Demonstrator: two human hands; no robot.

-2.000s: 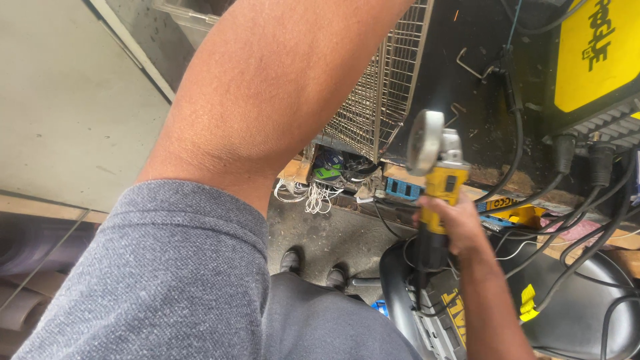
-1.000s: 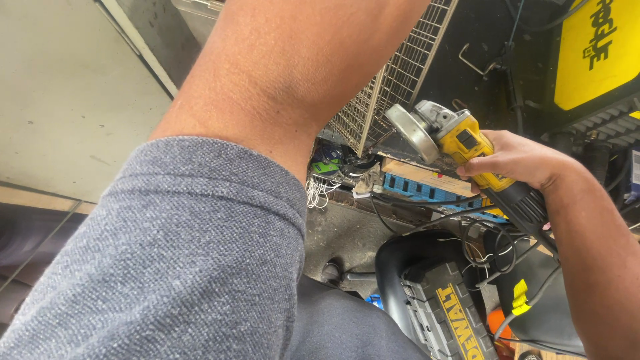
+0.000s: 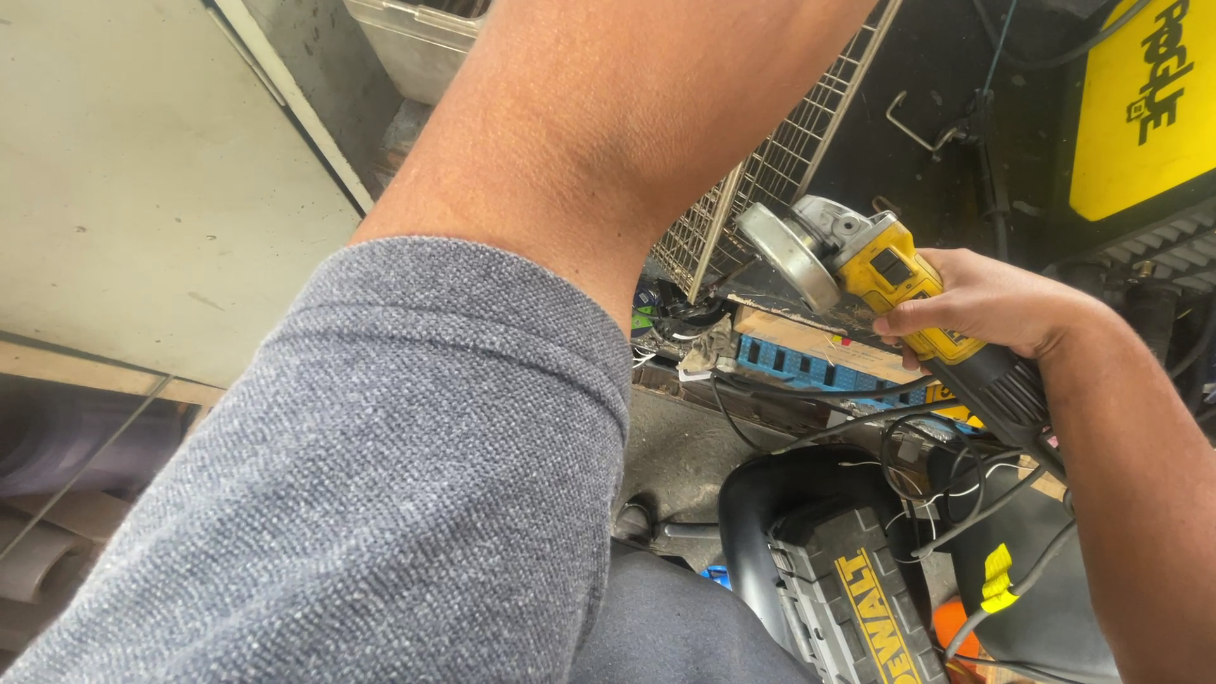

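Observation:
My right hand (image 3: 988, 309) is closed around the yellow and black body of an angle grinder (image 3: 893, 266), at right of centre. The grinder's metal disc guard (image 3: 788, 256) points to the upper left, in front of a wire basket (image 3: 807, 133). Its black rear end slants down to the right past my wrist. My left arm, in a grey sleeve, crosses the view toward the top edge; my left hand lies beyond the frame, so what it holds is hidden.
A yellow welding machine (image 3: 1149, 104) stands at the upper right. Cables (image 3: 855, 427) run below the grinder. A DeWalt case (image 3: 869, 589) rests on a black chair (image 3: 750, 503). A pale panel (image 3: 152, 180) fills the upper left, beside a plastic bin (image 3: 418, 43).
The grinder, near upright two seconds ago, has tilted to the left in my right hand. That hand and forearm have swung up and to the right.

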